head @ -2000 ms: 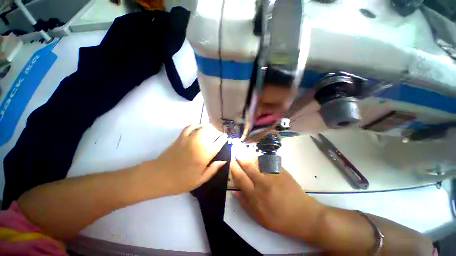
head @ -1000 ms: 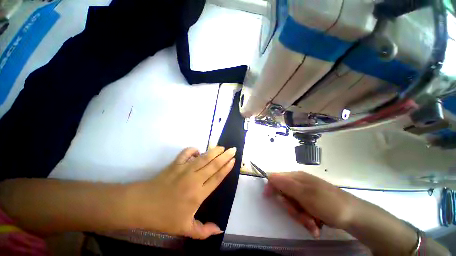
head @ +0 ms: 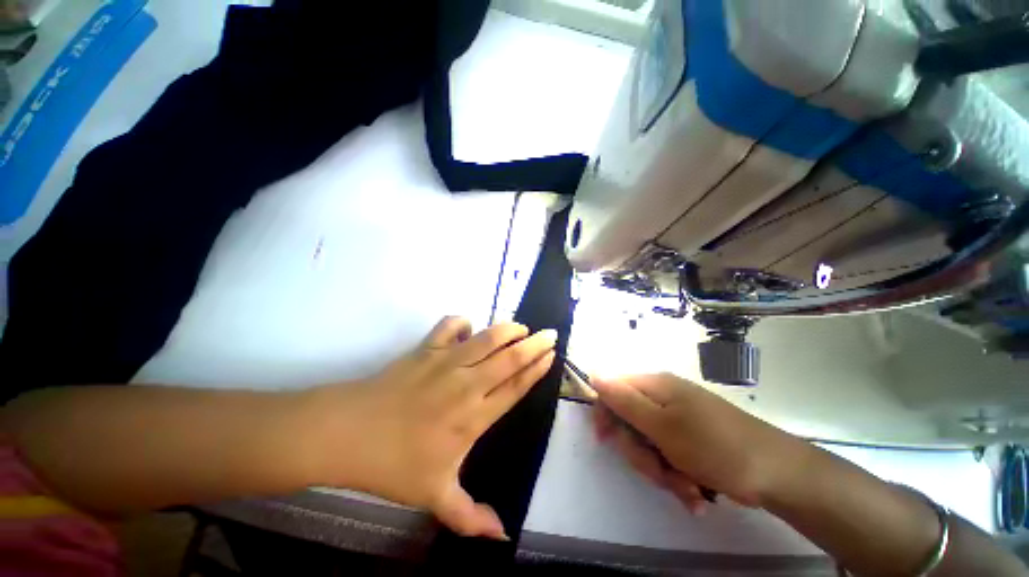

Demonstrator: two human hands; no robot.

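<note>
A black band point(head: 550, 287) runs from beside the machine head down over the table's front edge. My left hand point(head: 451, 417) lies flat on it, fingers spread, pressing it to the table without gripping. My right hand point(head: 677, 434) is closed around thread snips point(head: 578, 373); their pointed tips are at the band's right edge, beside my left fingertips. The handle is mostly hidden in my right hand. The black garment piece point(head: 282, 124) lies in a heap at the upper left, with a narrow strip bending from it toward the machine head.
The white and blue sewing machine head point(head: 779, 124) fills the upper right, its lamp lighting the needle area. A ridged grey knob point(head: 729, 361) stands beside it. A measuring scale point(head: 372, 527) runs along the table's front edge. A blue JACK label point(head: 62, 101) is at upper left.
My right hand has left the presser area and taken hold of the snips, and their tips have moved to the band's edge. My left hand has moved down the band. The camera view has shifted.
</note>
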